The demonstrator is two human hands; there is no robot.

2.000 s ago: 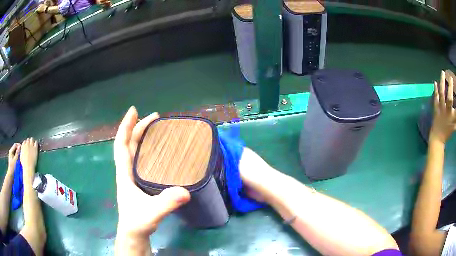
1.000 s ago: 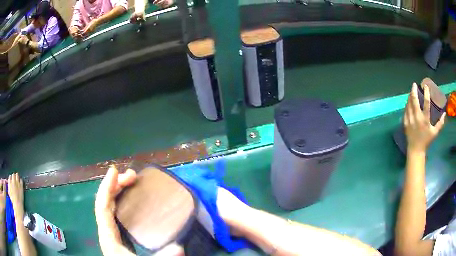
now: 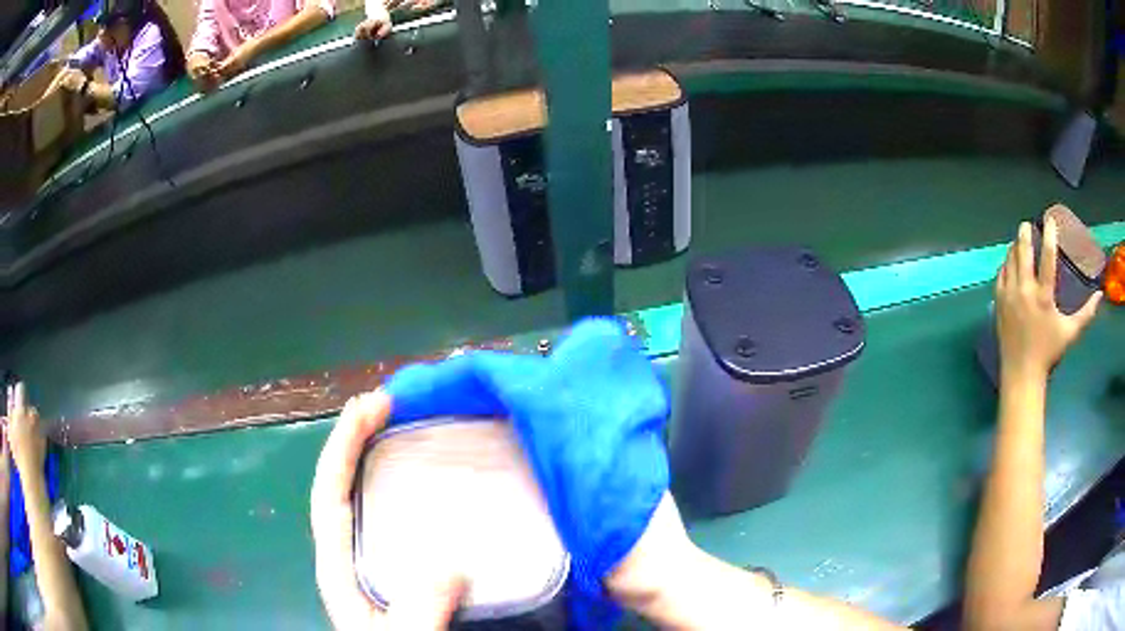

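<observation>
A speaker unit (image 3: 463, 512) stands in front of me with its wood-grain top panel facing up, washed pale by glare. My left hand (image 3: 352, 530) holds it, fingers along the left side and thumb over the near edge of the top. My right hand (image 3: 648, 561) holds a bunched blue cleaning cloth (image 3: 598, 431) against the top's right and far edges; the cloth hides most of its fingers. Another speaker unit (image 3: 765, 419) stands just right of my right hand, its black bottom cover with round feet facing up.
Two speakers (image 3: 500, 216) stand on the conveyor behind a green post (image 3: 577, 160). A white bottle (image 3: 114, 552) leans at the left. A neighbour's hand (image 3: 1034, 302) holds a speaker at the right, beside an orange thing (image 3: 1115, 274). Another worker's arms (image 3: 43, 518) are at the left edge.
The cloth has moved from the speaker's right side up over the top's far right edge. The held speaker shows further right in the picture. The two conveyor speakers have shifted relative to the post.
</observation>
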